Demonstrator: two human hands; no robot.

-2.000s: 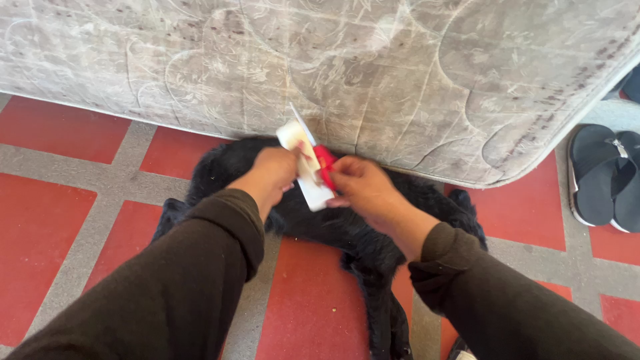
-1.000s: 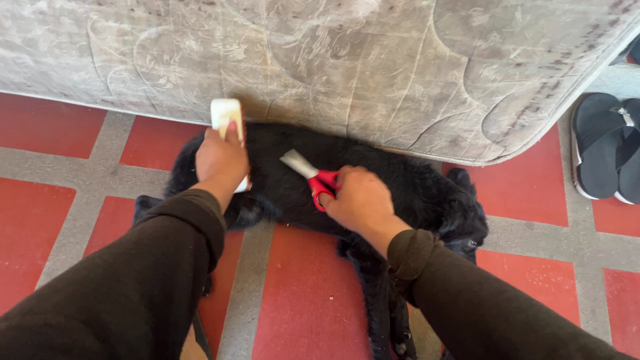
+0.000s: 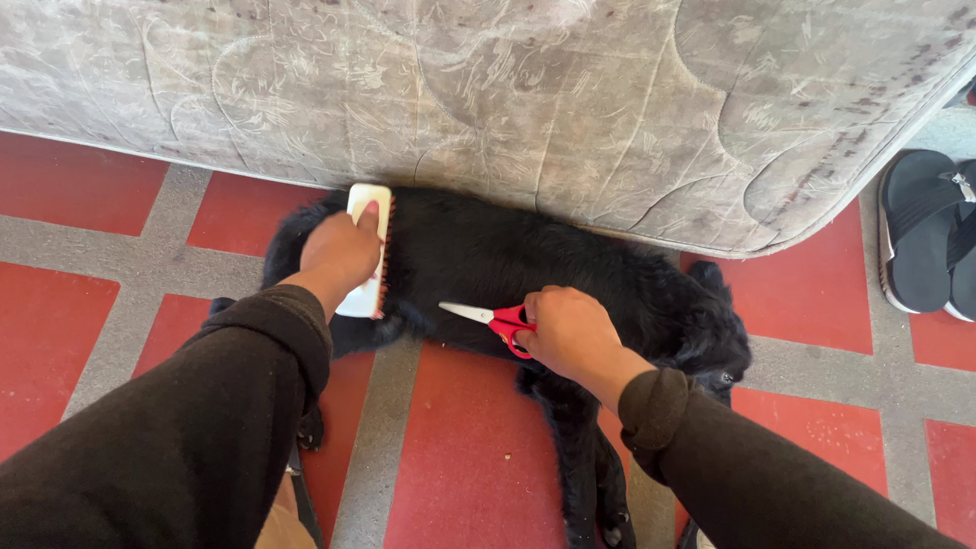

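Observation:
A black dog (image 3: 488,252) lies on its side on the floor, its head at the right and its legs toward me. My left hand (image 3: 345,248) grips a white-backed brush (image 3: 369,200), whose reddish bristles face right, over the dog's hindquarters. Red-handled scissors (image 3: 509,329) are in my right hand (image 3: 568,332), above the dog's belly and chest. Their blades point left and look closed.
Behind the dog's back stands a stained, patterned mattress (image 3: 488,114). Black sandals (image 3: 919,236) rest at the right edge. The floor has red tiles (image 3: 473,450) divided by grey strips.
Two seconds ago both hands were close together with the brush and scissors. They have moved apart, the left toward the dog's hindquarters. Since one second ago, the brush has turned so its bristles show.

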